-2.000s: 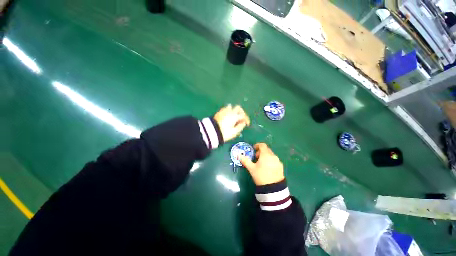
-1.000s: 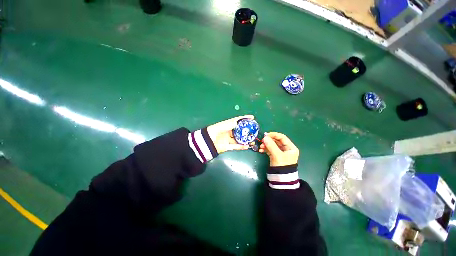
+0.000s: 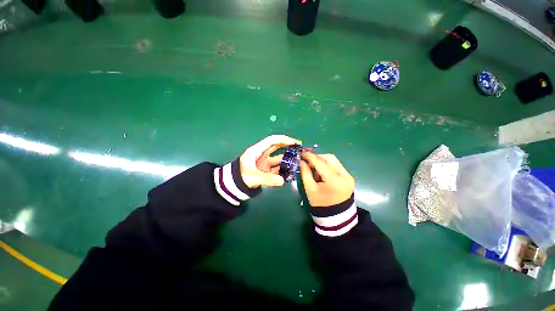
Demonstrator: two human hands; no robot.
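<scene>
A round blue circuit board (image 3: 290,163) is tilted between my two hands and looks dark, with a short red wire (image 3: 309,149) at its upper edge. My left hand (image 3: 265,163) grips the board's left side between thumb and fingers. My right hand (image 3: 327,178) has its fingertips at the board's right edge by the wire; whether they pinch the board or the wire is hard to tell. Two more blue boards lie on the belt, one at upper right (image 3: 384,76) and one farther right (image 3: 488,83).
Black cylindrical housings stand or lie along the far side, one at top centre (image 3: 302,16), one at upper right (image 3: 454,48). A bag of grainy parts (image 3: 428,189), clear plastic bags (image 3: 482,200) and a blue and white box (image 3: 500,255) lie at right on the green belt (image 3: 182,115).
The board, earlier low in my right hand, came into my left hand and is now tilted edge-on. My right fingers moved in against it. The view shifted, so the boards and housings sit higher.
</scene>
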